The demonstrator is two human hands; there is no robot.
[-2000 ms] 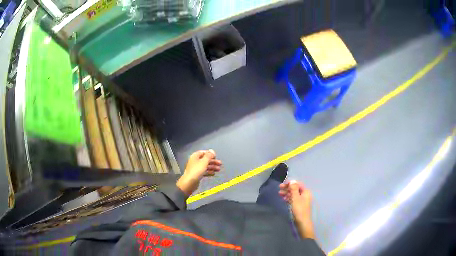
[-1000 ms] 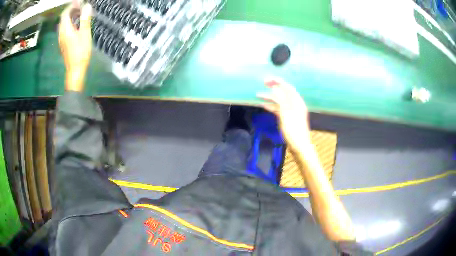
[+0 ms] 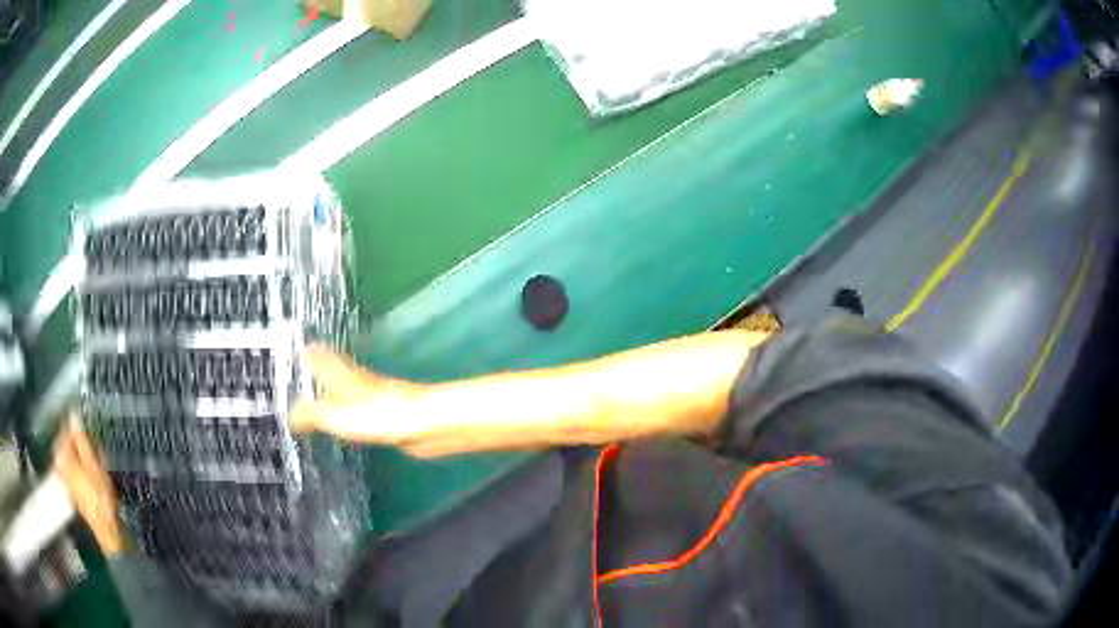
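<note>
A stack of clear trays [image 3: 184, 331] with rows of dark parts stands on the green bench at the left. My right hand [image 3: 350, 399] is at the stack's right side, its fingers against the tray edge. My left hand [image 3: 88, 478] is at the stack's left side, blurred and partly hidden. Both hands appear to hold the stack's sides; the fingertips are not clear. A black round pad [image 3: 545, 302] lies loose on the green matting, to the right of the stack.
A white sheet or tray [image 3: 687, 43] lies at the top of the bench. A small pale object [image 3: 895, 96] sits near the bench's right end. A brown piece [image 3: 393, 15] is at the top edge. Grey floor with yellow lines shows at the right.
The view has swung from the floor and stool to the bench and tray stack. My right hand has moved from beside the black pad to the stack; my left is now at its left side.
</note>
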